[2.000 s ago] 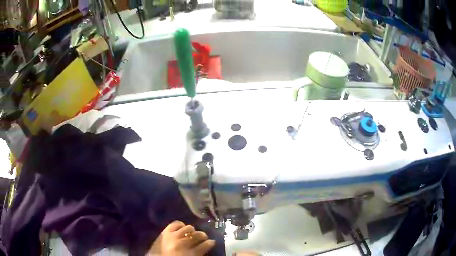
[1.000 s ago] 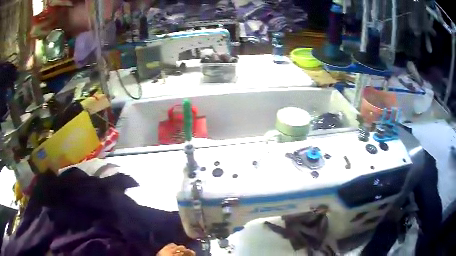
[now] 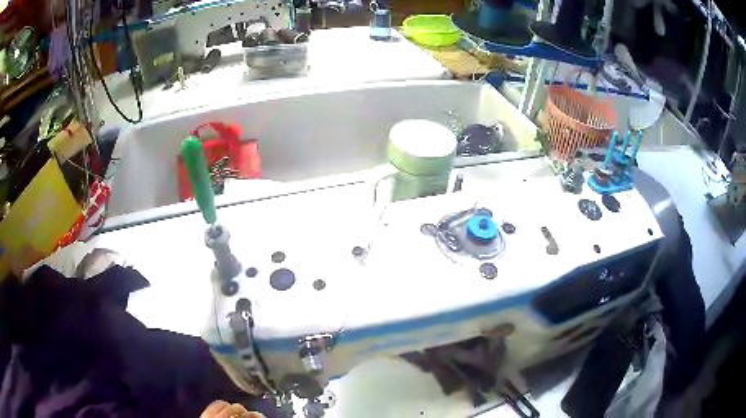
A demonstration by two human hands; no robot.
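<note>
The dark purple cloth [image 3: 98, 359] lies bunched at the left of the white sewing machine [image 3: 384, 298] and reaches toward the presser foot area [image 3: 307, 400]. The needle itself is too blurred to make out. My left hand [image 3: 229, 410] shows only as a few knuckles at the bottom edge, beside the cloth just left of the machine's head end. Its fingertips are cut off, so its hold cannot be told. My right hand is out of the picture.
A green-handled tool [image 3: 199, 181] stands upright on the machine's left end. Behind are a lidded mug [image 3: 421, 155] and a red bag [image 3: 219, 159] in the white trough [image 3: 327, 110]. A crumpled scrap [image 3: 462, 363] hangs under the arm, near black looped handles [image 3: 517, 400].
The view tipped up, then back down and to the right, so the machine sits further left. My left hand now shows less than two seconds ago; skin at the bottom edge right of it is gone.
</note>
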